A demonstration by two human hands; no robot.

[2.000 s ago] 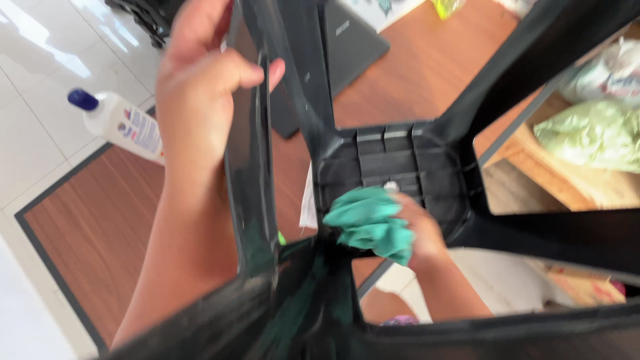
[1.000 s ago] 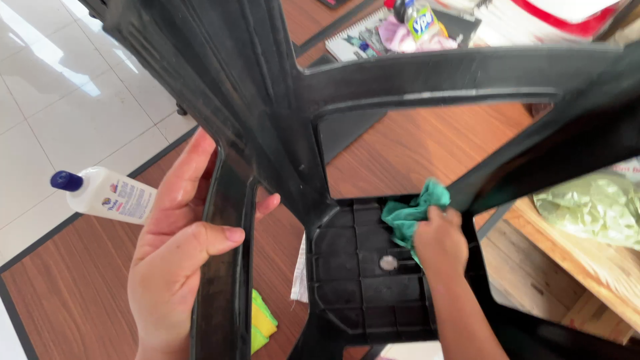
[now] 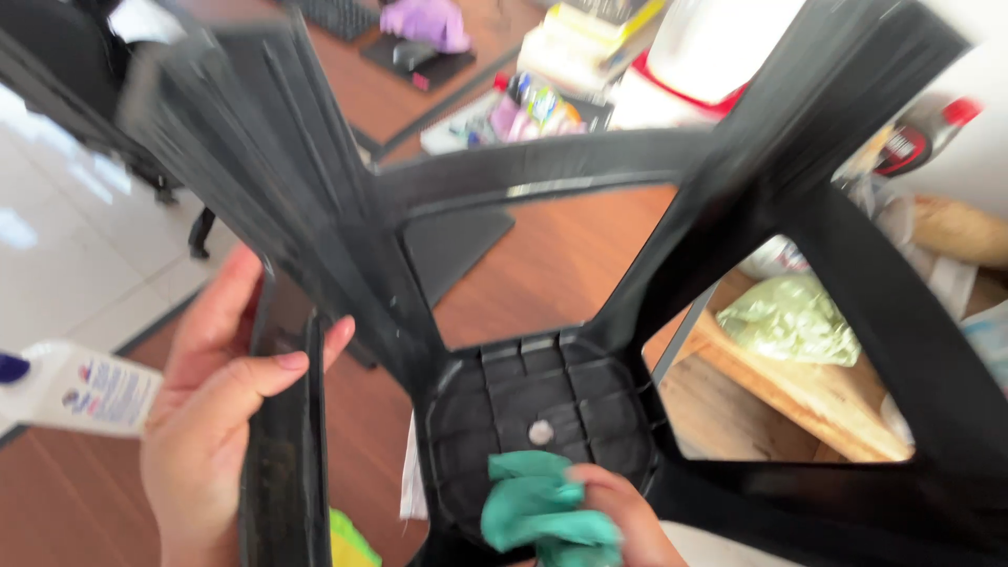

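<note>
A black plastic stool (image 3: 543, 386) stands upside down, or nearly so, before me, its legs spread toward the camera and the ribbed underside of its seat showing. My left hand (image 3: 228, 378) grips a side brace of the stool at the left, thumb on the near face and a fingertip showing through the opening. Low in the middle, my right hand (image 3: 622, 504) holds a crumpled green cloth (image 3: 551, 504) over the near part of the seat's underside. A pale round spot (image 3: 541, 431) shows just beyond the cloth.
A white bottle with a blue cap (image 3: 94, 390) lies at the left. Behind are a computer mouse (image 3: 413, 53), a purple cloth (image 3: 429, 24) and a bottle (image 3: 539, 102). At right, a green plastic bag (image 3: 791, 319) rests on a wooden shelf (image 3: 803, 394).
Between one second ago and now, my right hand and the green cloth have moved from the far right side of the seat's underside to its near part. My left hand keeps its grip on the brace.
</note>
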